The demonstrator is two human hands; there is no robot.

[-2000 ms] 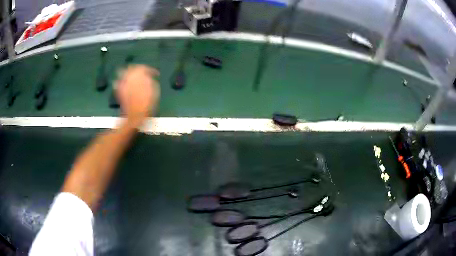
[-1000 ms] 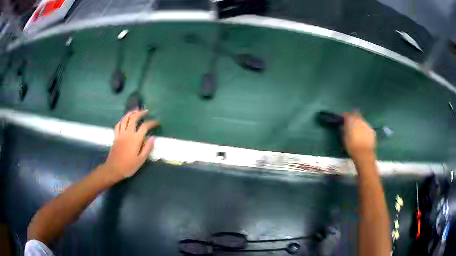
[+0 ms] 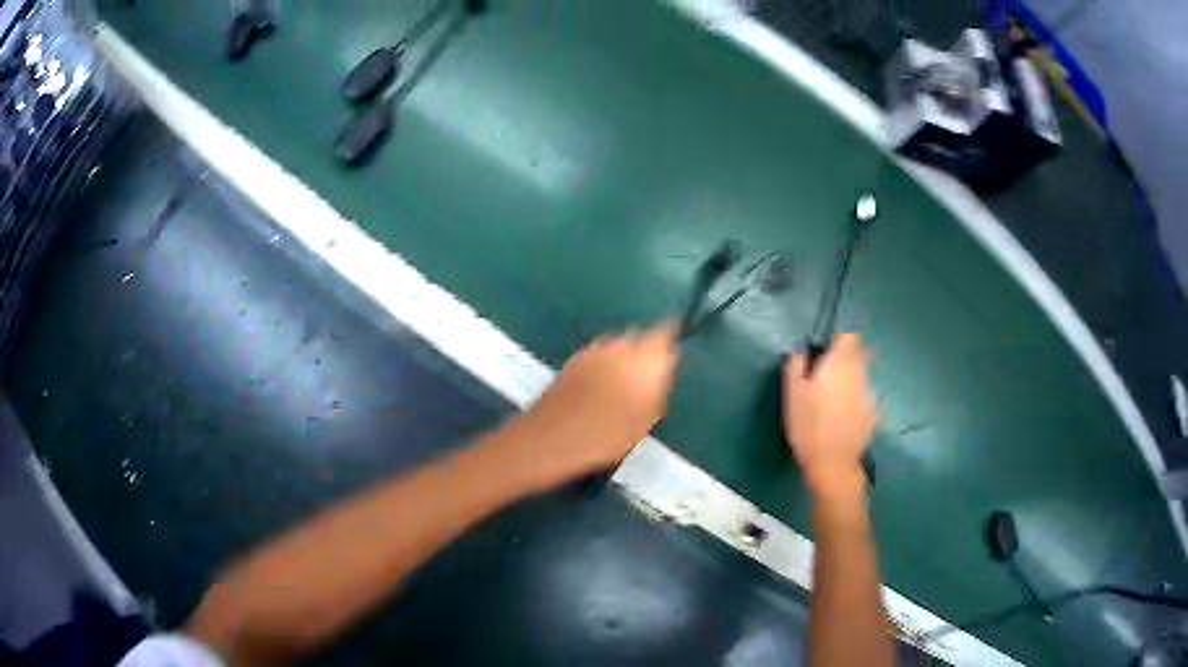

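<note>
My left hand [image 3: 610, 401], blurred, is closed on the handle end of a black stem part [image 3: 704, 293]; its rod and dark head stick out up and right. A second thin rod with a blurred round head [image 3: 778, 272] lies beside it; I cannot tell if that one is held too. My right hand [image 3: 834, 411] is closed around the black handle of another stem part [image 3: 840, 287], whose rod points up to a small white head. Both hands are over the green conveyor [image 3: 573, 222]. The fingers hide most of both handles.
Stem parts lie at the belt's upper left [image 3: 371, 74], and another black-handled part lies at lower right [image 3: 1002, 536] near a dark cable. The white belt edge [image 3: 391, 293] runs diagonally between belt and dark green bench [image 3: 261, 391]. A grey-black block [image 3: 971, 111] stands beyond the far edge.
The view has turned, so the belt now runs diagonally. My left hand, fingers spread by a handle before, is now closed on a part. The hands appear closer together.
</note>
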